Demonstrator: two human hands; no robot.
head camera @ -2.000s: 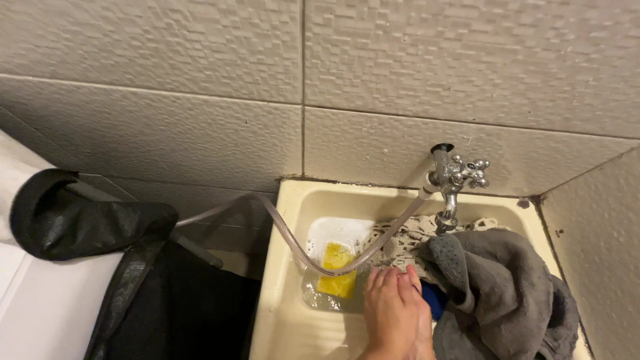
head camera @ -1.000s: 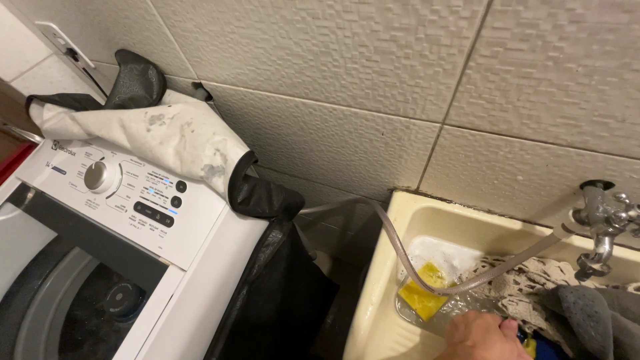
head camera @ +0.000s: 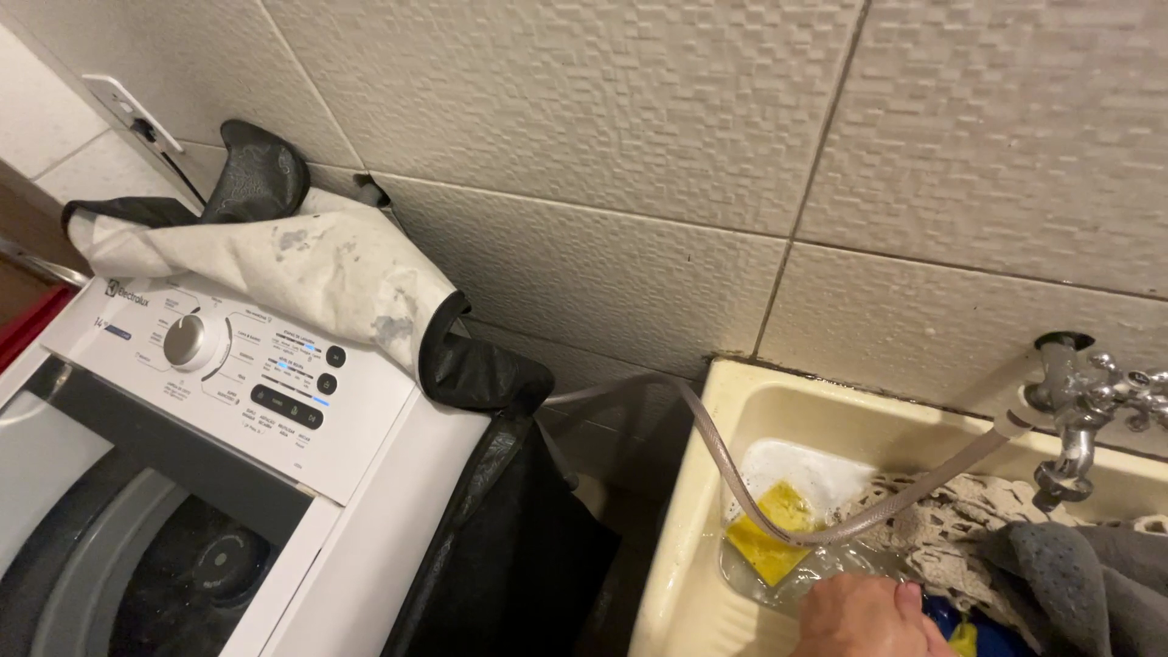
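One bare hand (head camera: 867, 616) shows at the bottom edge, low over the basin beside wet blue and yellow cloth (head camera: 972, 630); most of it is cut off, and which hand it is cannot be told. Whether its fingers grip the cloth is hidden. A yellow sponge or cloth (head camera: 774, 534) lies in soapy water left of the hand. Beige openwork fabric (head camera: 949, 538) and a dark grey cloth (head camera: 1049, 575) lie on the right in the cream laundry sink (head camera: 671, 547). The other hand does not show.
A chrome tap (head camera: 1072, 429) is on the tiled wall, with a hose (head camera: 721, 447) arching across the basin. At left stands a white top-loading Electrolux washing machine (head camera: 374, 511), lid closed and panel lit, its cover (head camera: 319, 246) folded back. A wall outlet holds a plug.
The view has swung left, bringing in the washing machine. The hand stays over the basin near the yellow piece, and its fingers, which were visible at first, are now mostly out of sight.
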